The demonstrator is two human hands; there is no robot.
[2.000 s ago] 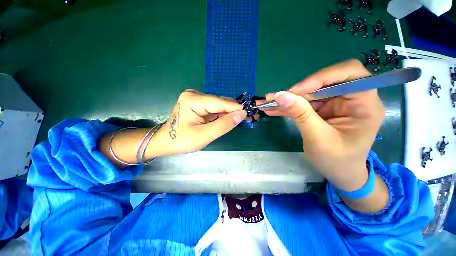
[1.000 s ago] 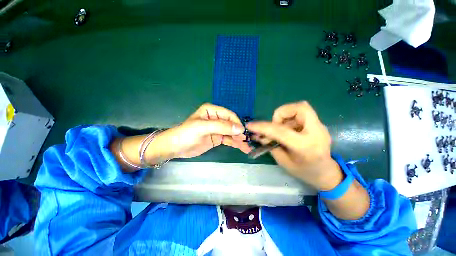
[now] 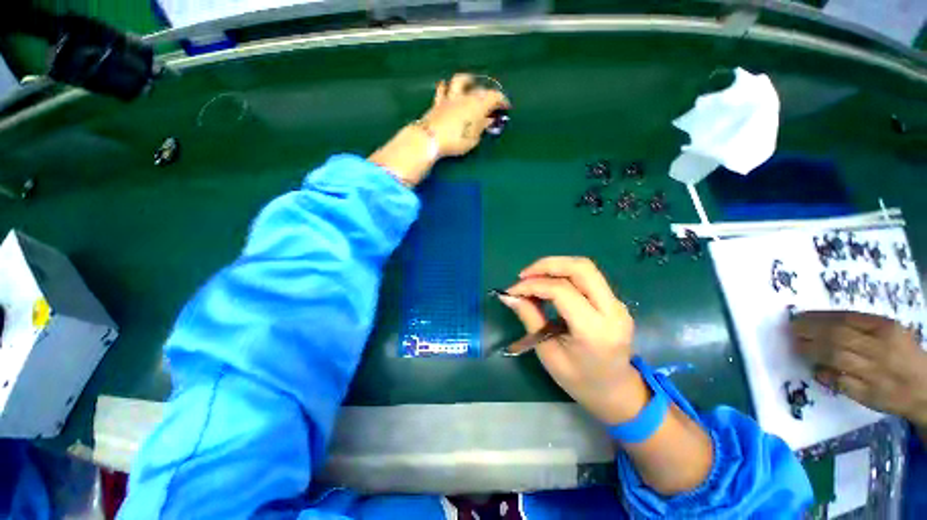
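My left hand (image 3: pixel 468 114) reaches to the far part of the green belt, its fingertips at a small black round housing (image 3: pixel 496 123); whether they grip it I cannot tell. My right hand (image 3: pixel 577 330) is above the belt, right of the blue gridded mat (image 3: pixel 442 269). It holds the tweezers (image 3: pixel 537 340) low in the fingers, mostly hidden by the hand. A small dark part (image 3: pixel 500 294) shows at its thumb and fingertip, too small to make out. Several black spidery parts (image 3: pixel 626 203) lie on the belt to the right.
Another person's hand (image 3: pixel 854 355) is over the white sheet (image 3: pixel 747 305) with its rows of spidery parts. White crumpled paper (image 3: pixel 734 124) and a dark blue pad (image 3: pixel 783 189) lie behind. Another housing (image 3: pixel 167 151) is at left, beyond a white box (image 3: pixel 61 335). A metal edge (image 3: pixel 447 439) runs in front.
My left hand has left my right hand and stretched far forward to the housing. The spidery part is no longer between both hands. Another person's hand has come in at right. The view has shifted.
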